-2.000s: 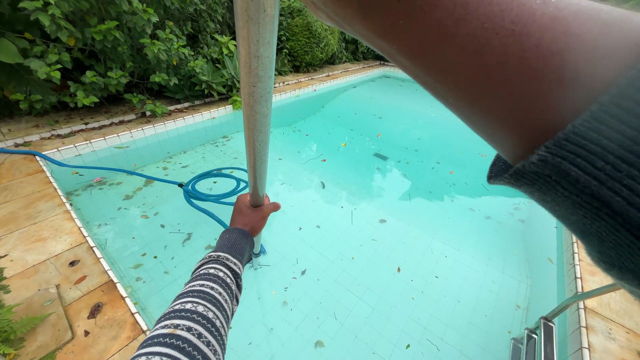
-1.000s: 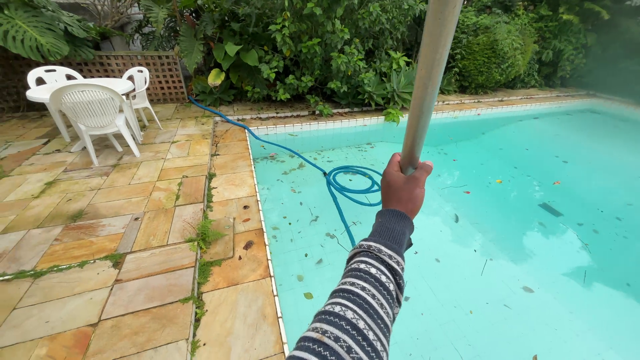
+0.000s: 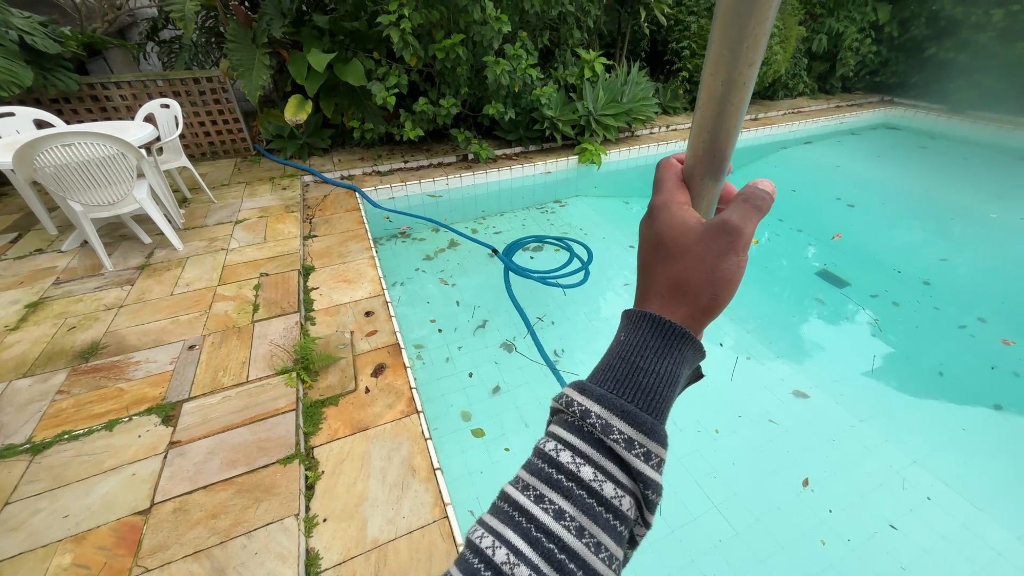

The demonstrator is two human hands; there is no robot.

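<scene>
My left hand (image 3: 696, 240), in a patterned knit sleeve, grips a metal pole (image 3: 730, 88) that rises out of the top of the view. The pole's lower part is hidden behind my hand and forearm. Beyond, a blue hose (image 3: 524, 316) lies in loops in the swimming pool (image 3: 800, 448) and runs back over the tiled edge. Leaves and twigs are scattered through the water, and a dark rectangular thing (image 3: 833, 278) shows further out in it. My right hand is out of view.
Stone paving (image 3: 240, 432) with weeds in its joints borders the pool on the left. A white plastic chair (image 3: 88, 172) stands by a white table (image 3: 120, 130) and other chairs, near a wooden lattice (image 3: 200, 112). Dense shrubs (image 3: 480, 64) line the far side.
The view has swung left onto the paving and chairs. The right arm, seen across the upper right two seconds ago, has left the view. My left hand stays on the pole.
</scene>
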